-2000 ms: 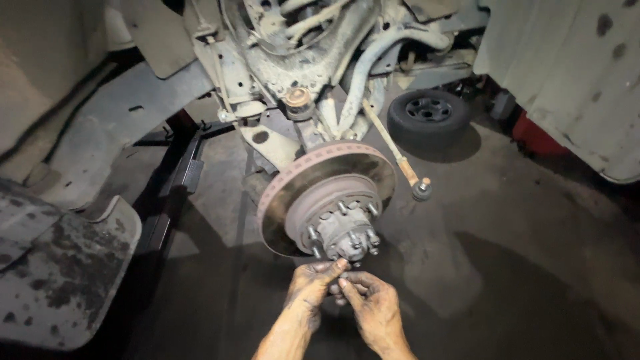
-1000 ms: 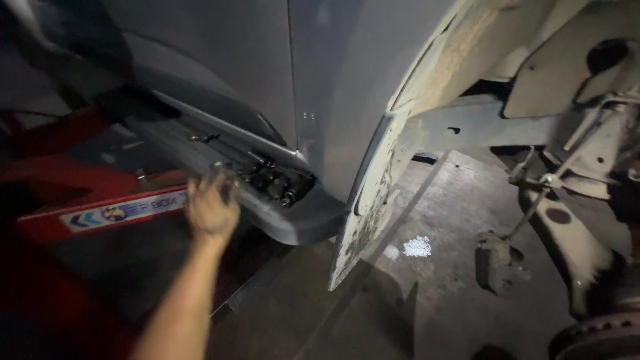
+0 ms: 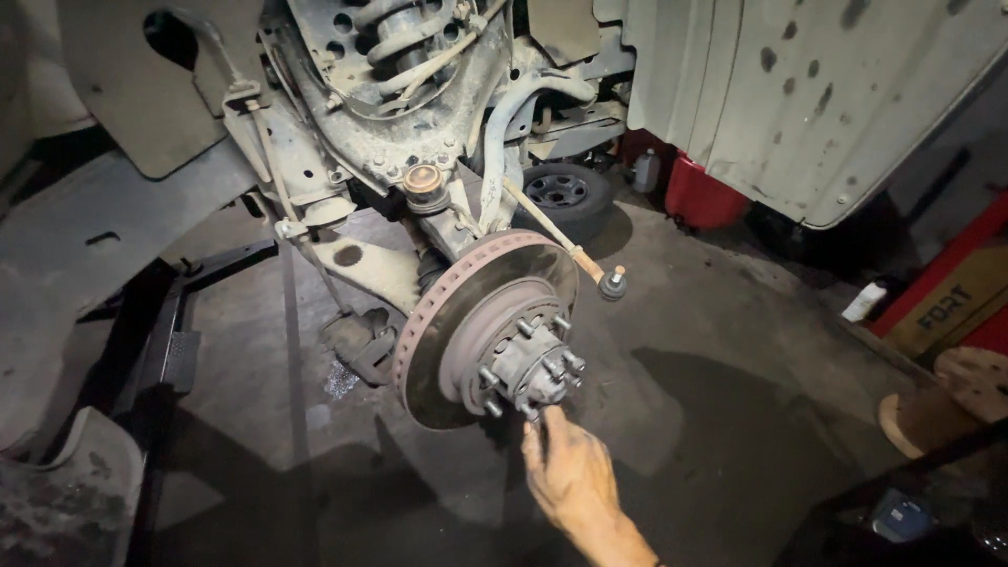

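My right hand (image 3: 573,472) reaches up from the lower edge to the bottom of the wheel hub (image 3: 543,370), its fingertips at the hub's lower studs. Whether anything small is between the fingers cannot be told. Several wheel studs stand out around the hub, which sits at the middle of a rusty-edged vented brake disc (image 3: 441,346). Behind the disc are a coil spring (image 3: 394,39) and a ball joint (image 3: 425,185). A tie rod end (image 3: 613,283) points out to the right of the disc. My left hand is out of view.
A brake caliper (image 3: 358,342) hangs low behind the disc, left of it. A wheel with its tyre (image 3: 563,197) lies on the floor beyond. Lift arms (image 3: 177,339) stand at left. A red container (image 3: 701,193) is at the back; a wooden spool (image 3: 929,402) stands at right.
The view has swung from the vehicle's side step back to the hub. Two seconds ago both hands were together below the hub; now only my right hand is there.
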